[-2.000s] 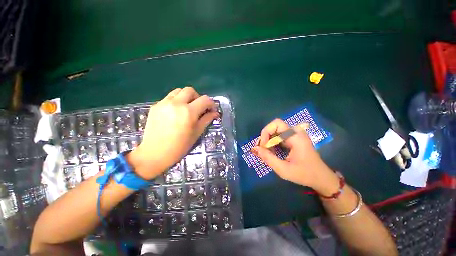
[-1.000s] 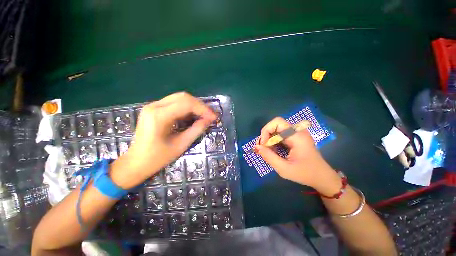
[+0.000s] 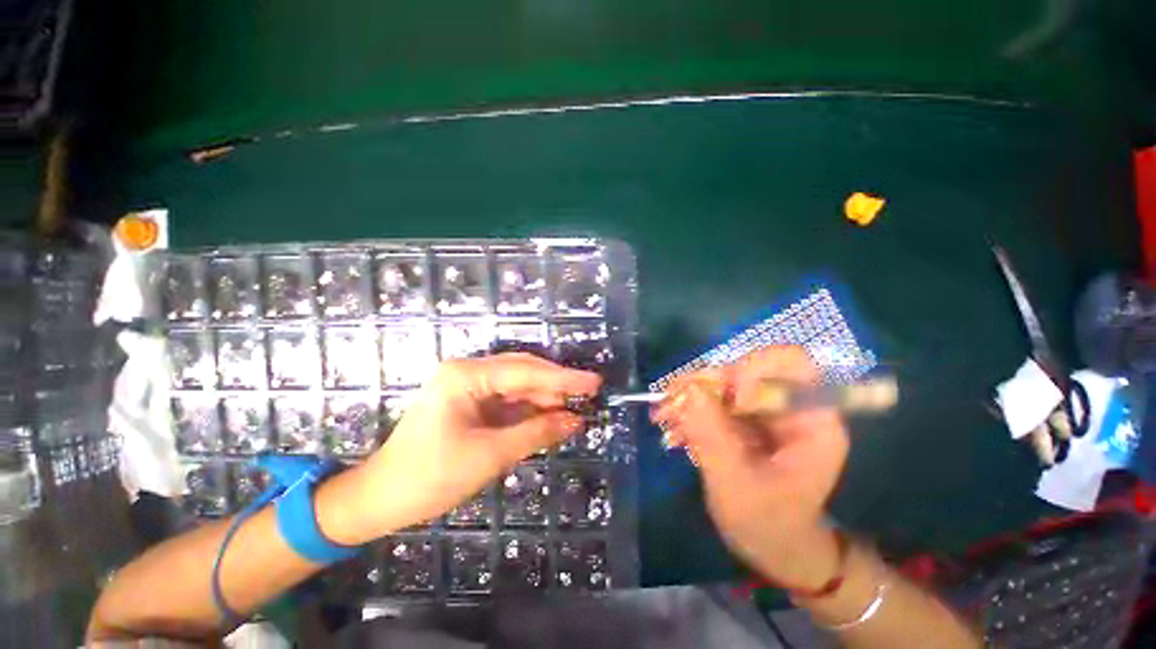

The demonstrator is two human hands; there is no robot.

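Note:
My left hand (image 3: 475,425) is over the right part of the clear blister tray (image 3: 624,507), thumb and forefinger pinching a small dark component (image 3: 593,403). My right hand (image 3: 761,463) holds the tweezers (image 3: 824,396) by their tan handle, and the metal tip points left and meets or nearly meets the component. Anything on the tip is too small to tell. The pad sheet (image 3: 818,332) lies right of the tray on a blue backing, partly behind my right hand. The tray pockets hold small shiny parts.
Scissors (image 3: 1029,311) lie at right beside white paper (image 3: 1075,479). A yellow-orange lump (image 3: 865,208) is on the mat beyond the sheet. White crumpled tissue (image 3: 146,418) and an orange round piece (image 3: 137,231) are along the tray's left edge. Cloudy clear trays (image 3: 51,380) are at far left.
My left hand has come down and right from the tray's top right corner, pinching a component. My right hand has turned the tweezers' tip left, towards it. The view has shifted slightly.

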